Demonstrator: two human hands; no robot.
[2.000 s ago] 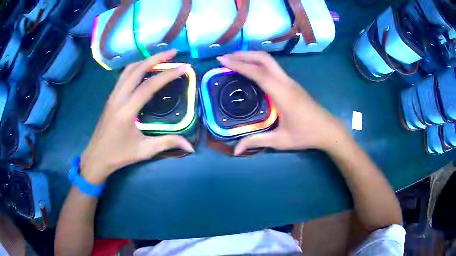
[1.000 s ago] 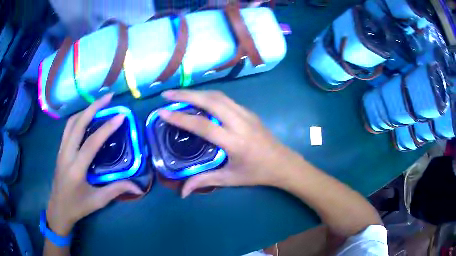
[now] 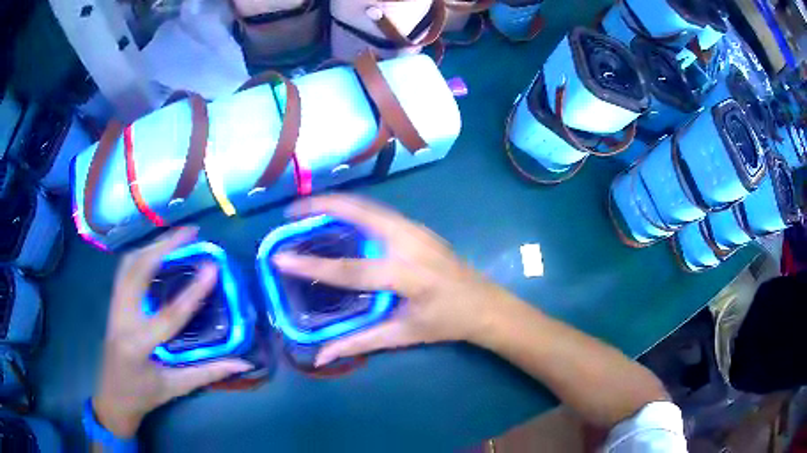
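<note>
Two Bluetooth speakers stand side by side on the green table, black faces up, both light rings glowing blue. My left hand (image 3: 146, 332) grips the left speaker (image 3: 212, 305) around its left side, with fingers over the face. My right hand (image 3: 411, 283) grips the right speaker (image 3: 305, 305) around its right side, with a finger across its face. Both hands are slightly blurred. Brown straps show at the speakers' lower edges. Just beyond lies a row of lit speakers (image 3: 248, 133), light blue with brown straps and coloured glow at the joins.
Unlit blue speakers (image 3: 690, 168) are stacked at the right, with more (image 3: 26, 221) along the left edge. Pale pink speakers (image 3: 380, 22) stand at the back. A small white label (image 3: 532, 260) lies on the table (image 3: 478, 212). A translucent plastic bag (image 3: 190, 62) is at the back left.
The view has shifted right and towards the back, showing more of the back and right stacks. The two held speakers' rings have turned from mixed colours to blue. Both hands remain on them.
</note>
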